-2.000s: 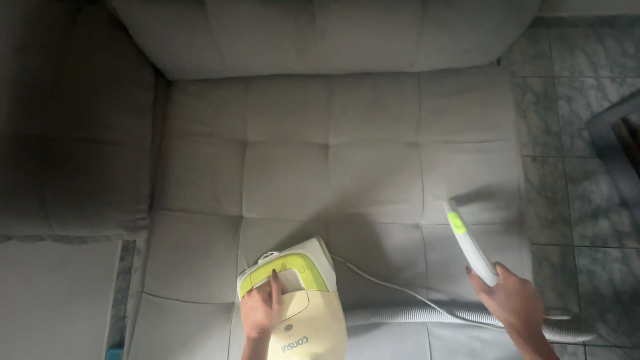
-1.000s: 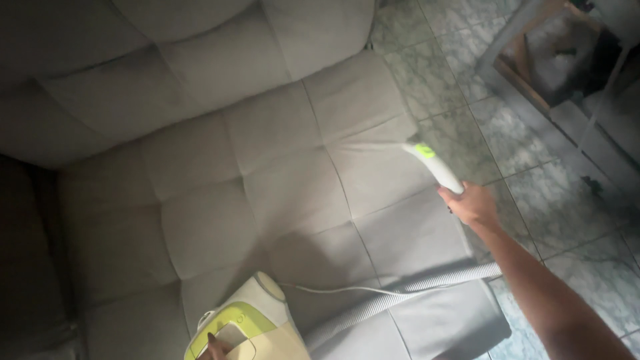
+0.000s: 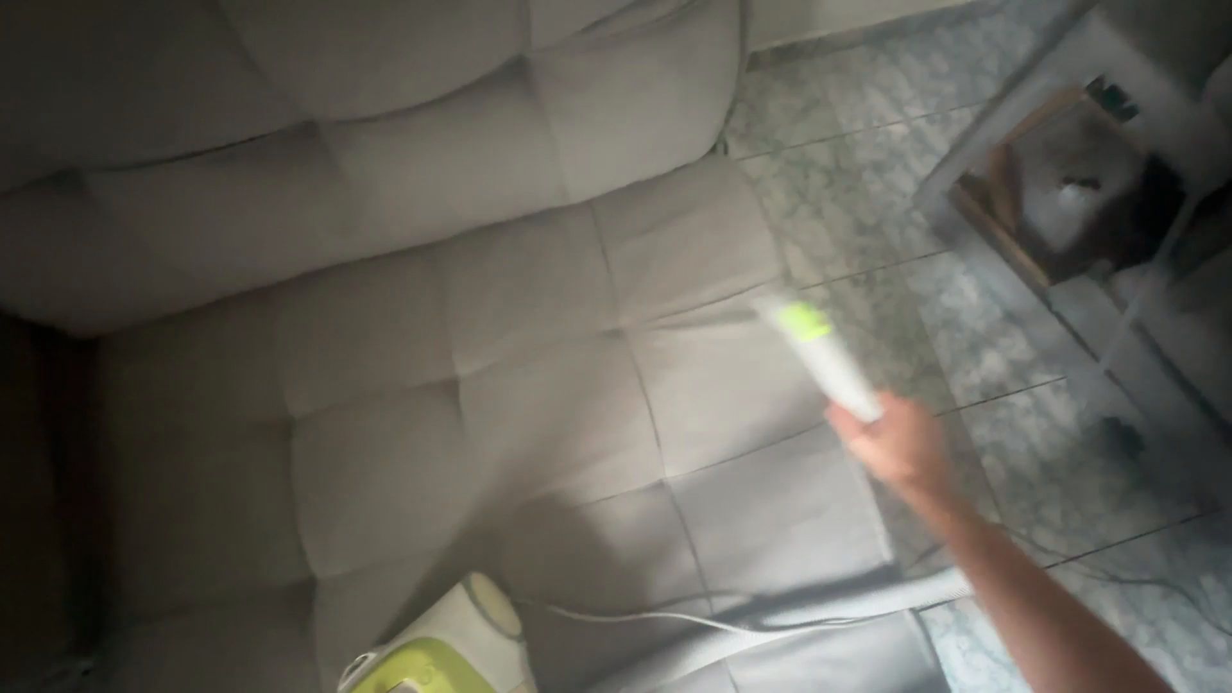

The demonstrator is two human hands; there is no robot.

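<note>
My right hand (image 3: pixel 895 443) grips the white vacuum wand (image 3: pixel 835 361) with a lime-green part near its far end. The wand's blurred tip lies at the right edge of the grey tufted sofa seat (image 3: pixel 549 404). At the bottom edge of the view is part of the white and lime-green vacuum cleaner body (image 3: pixel 496 611). A pale ribbed hose (image 3: pixel 847 604) and a thin white cord (image 3: pixel 635 614) run across the seat to the right of the body. My left hand is out of view.
The grey sofa backrest (image 3: pixel 414 135) rises behind the seat. Marbled floor tiles (image 3: pixel 847 202) lie to the right. A dark-framed piece of furniture (image 3: pixel 1068 289) stands at the upper right, blurred, and a dark cord (image 3: pixel 1136 577) lies on the floor below it.
My right hand, still holding the wand, has moved up along the seat's right side. My left hand, on the vacuum body earlier, has left the view. The view has turned and shifted.
</note>
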